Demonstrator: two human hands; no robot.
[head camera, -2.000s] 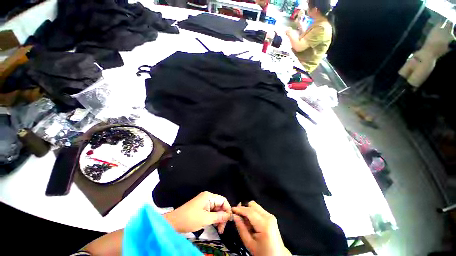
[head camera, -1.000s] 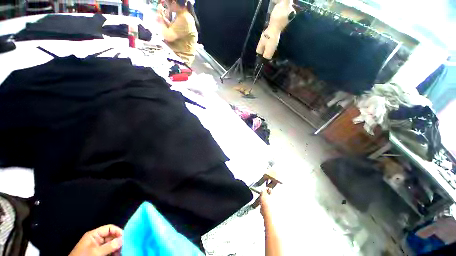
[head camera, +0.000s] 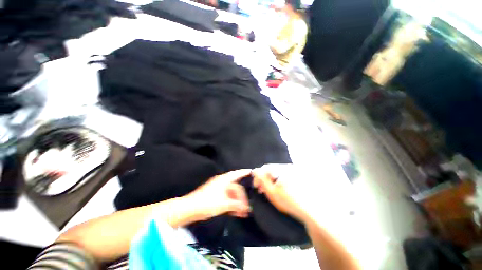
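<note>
The black garment (head camera: 216, 121) lies spread on the white table, its near part under and between my hands. My left hand (head camera: 224, 195) reaches in from the lower left, its index finger extended and its fingertips at a fold of the cloth. My right hand (head camera: 269, 184) is beside it, fingertips together at the same fold. The two hands nearly touch. The frame is blurred; no needle or thread can be made out. Small shiny dots (head camera: 139, 153) show on the garment's left edge.
A round white tray (head camera: 39, 171) with dark pieces sits on a brown square (head camera: 58, 206) at left. Clear plastic (head camera: 21, 118) and heaped black cloth (head camera: 58, 21) lie beyond. A person in yellow (head camera: 290, 39) is at the table's far side. A blue mask (head camera: 158, 248) intrudes at the bottom.
The view swung right, then partly back left. My right hand was out by the table's right edge at a thin object; it is now back at the cloth beside my left hand.
</note>
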